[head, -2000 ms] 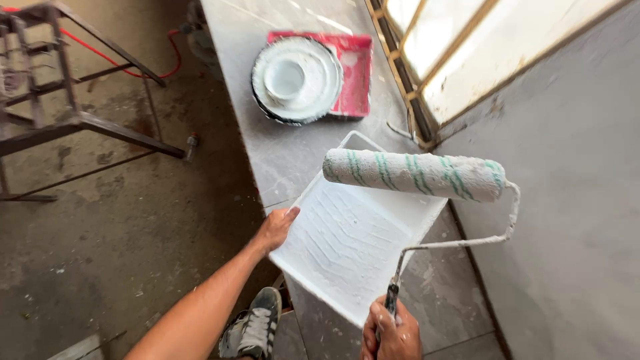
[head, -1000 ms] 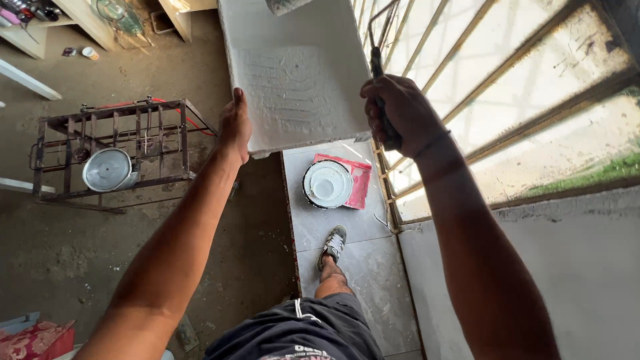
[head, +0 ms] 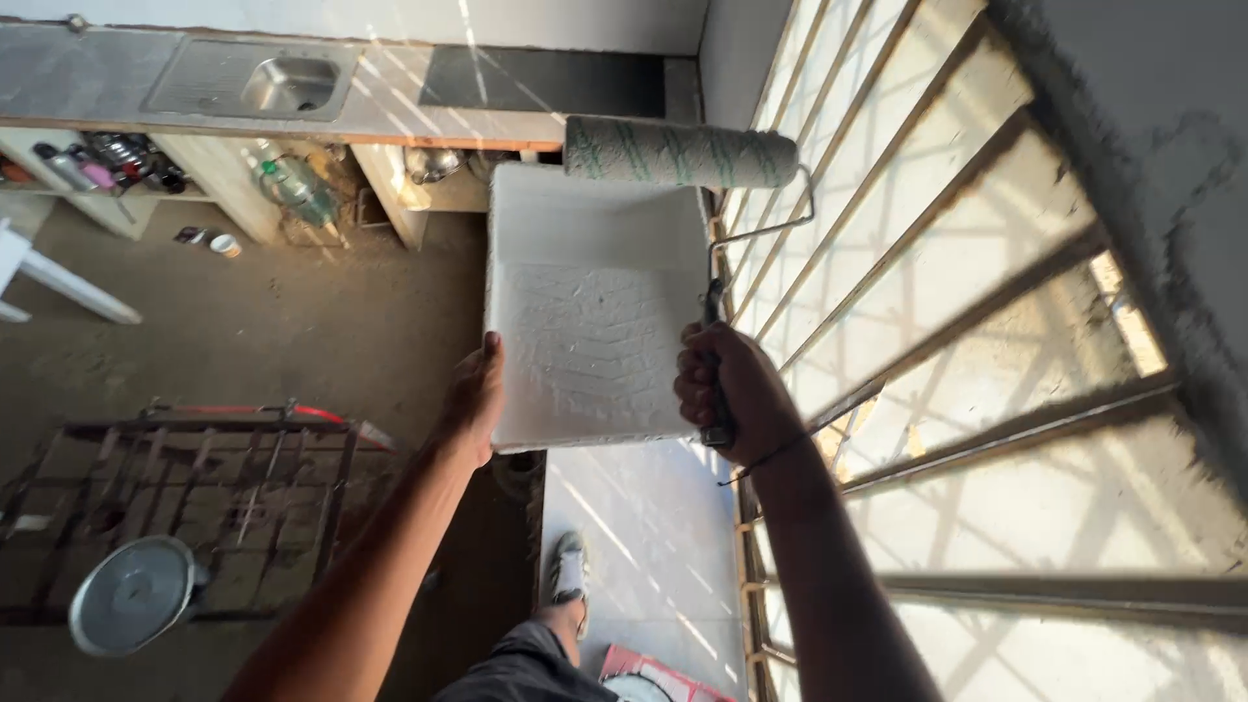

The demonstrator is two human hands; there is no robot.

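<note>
My left hand [head: 478, 400] grips the left edge of a white paint tray [head: 595, 322], its ribbed slope wet with white paint. The handle of a paint roller is in my right hand [head: 726, 390], close by the tray's right edge. The paint roller's fuzzy cover [head: 680, 152], grey with green stripes, lies across the view above the tray's far right corner; whether it touches the tray I cannot tell. At the bottom, a red tray [head: 673, 673] and part of a white round container [head: 639, 687] show on the tiled surface, beside my leg.
A barred window [head: 936, 390] runs along the right. Ahead is a counter [head: 390, 93] with a steel sink [head: 292, 85] and shelves below. A metal rack [head: 292, 487] with a lidded pot [head: 134, 595] stands lower left. My shoe [head: 568, 565] rests on the tiled ledge [head: 634, 517].
The view has swung up toward the counter and sink. The roller, low over the white tray two seconds ago and mostly out of view one second ago, now shows whole at the tray's far end.
</note>
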